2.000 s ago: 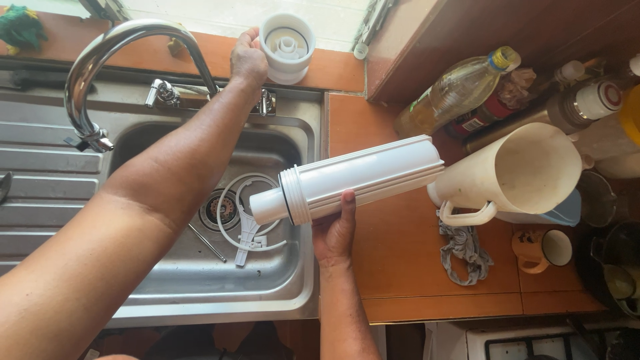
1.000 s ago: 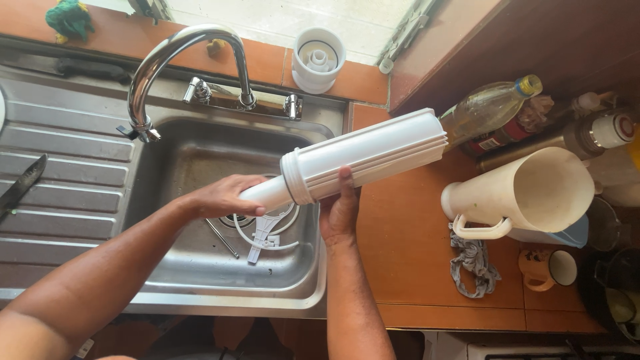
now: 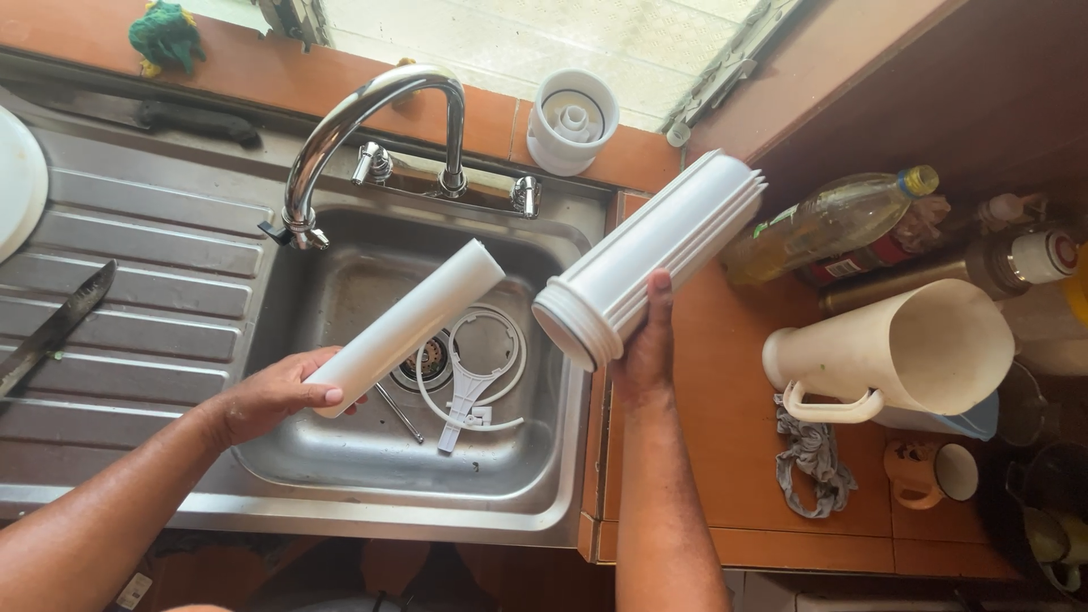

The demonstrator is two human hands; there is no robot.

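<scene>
My left hand (image 3: pixel 293 391) grips the lower end of a white cylindrical filter cartridge (image 3: pixel 412 323), tilted over the steel sink. In my right hand (image 3: pixel 648 340) is the ribbed white water filter housing (image 3: pixel 654 255), its threaded open end pointing down and left. Cartridge and housing are apart. The white filter cap (image 3: pixel 573 123) stands on the tiled sill behind the faucet. Inside the sink lie a white plastic housing wrench (image 3: pixel 466 395), a coil of thin white tube (image 3: pixel 518 357) and a thin metal rod (image 3: pixel 399 414).
A chrome faucet (image 3: pixel 310 161) arches over the sink basin (image 3: pixel 357 476). Knives (image 3: pixel 59 323) lie left. On the right counter are a plastic pitcher (image 3: pixel 833 365), a bottle (image 3: pixel 833 221), a grey cloth (image 3: pixel 812 467), a mug (image 3: pixel 922 472) and a thermos (image 3: pixel 935 276).
My left hand has let go of the cap on the sill and drawn the cartridge out of the housing. My right hand still holds the housing, now tilted more steeply.
</scene>
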